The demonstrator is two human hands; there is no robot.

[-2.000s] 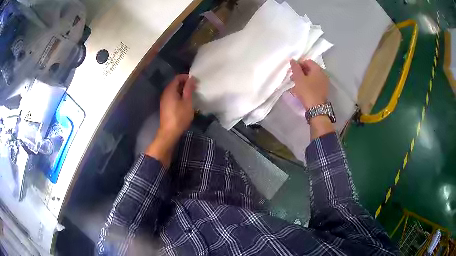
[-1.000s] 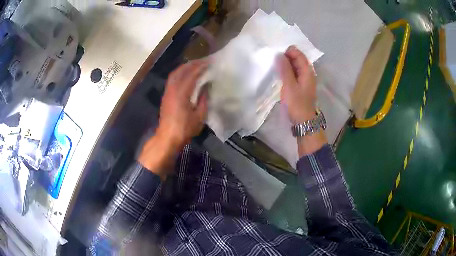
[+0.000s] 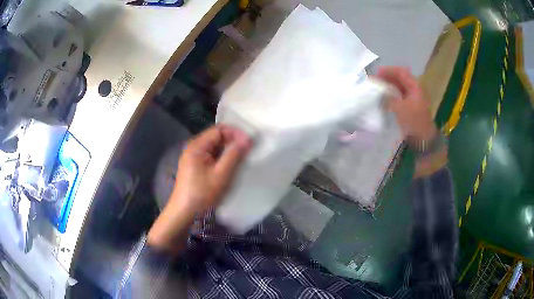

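Observation:
A white fabric panel hangs between my hands over the near side of a stack of white cut pieces on the side cart. My left hand pinches the panel's left part between thumb and fingers. My right hand is blurred and holds the panel's right end, out past the stack's right edge. Part of the stack is hidden under the raised panel.
The white machine table is at left, with the sewing machine and a blue plate. The grey cart top has a yellow tube frame. A yellow wire basket stands on the green floor at lower right.
My hands have moved apart, my right hand going right. A panel is now lifted and spread between them, its lower part hanging toward my lap, where earlier both hands were at the stack's edges.

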